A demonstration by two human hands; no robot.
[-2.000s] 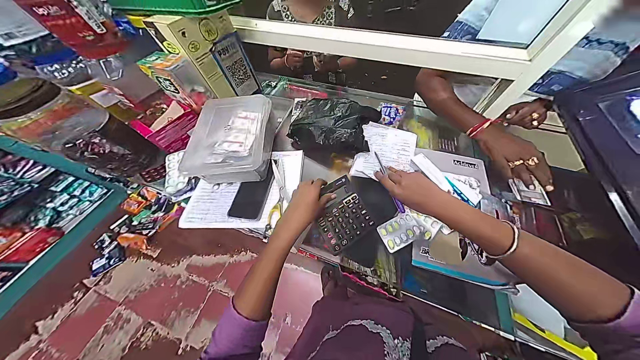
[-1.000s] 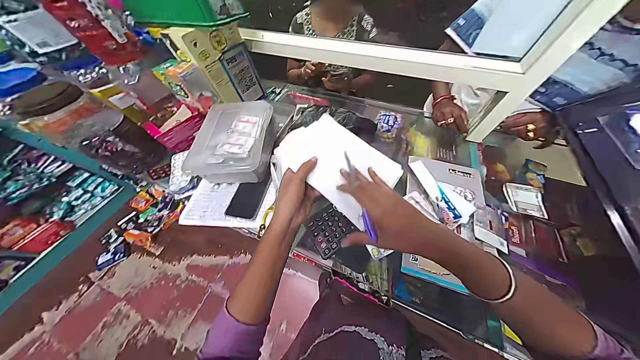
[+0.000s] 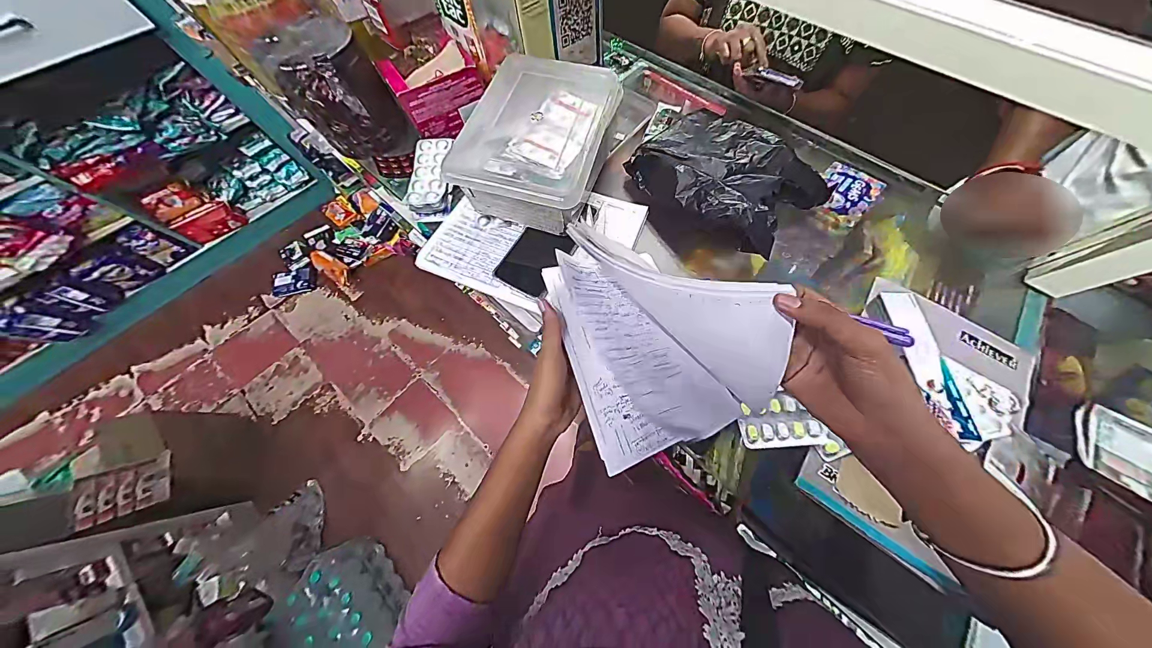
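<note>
Between my hands is a stack of paper sheets (image 3: 666, 351), some covered in handwriting, with the upper sheets lifted and fanned. My left hand (image 3: 553, 382) grips its left edge. My right hand (image 3: 832, 360) pinches the right corner of the sheets between thumb and fingers and also holds a purple pen (image 3: 886, 329). Just below that hand a blister pack of tablets (image 3: 781, 427) lies on the counter. A dark phone (image 3: 531, 261) rests on written sheets (image 3: 470, 245) beyond the stack. The calculator is hidden.
A clear plastic box (image 3: 535, 135) and a crumpled black plastic bag (image 3: 720, 171) stand farther back on the glass counter (image 3: 909, 193). A box marked Achiever (image 3: 990, 346) lies at the right. Across the counter, one person's hands (image 3: 751, 58) hold a small object; another person's wrist shows at the right.
The paper stack has come nearer to me, and handwriting now shows where blank white sheets faced up a second ago. The papers now cover the calculator. The view has turned down and left.
</note>
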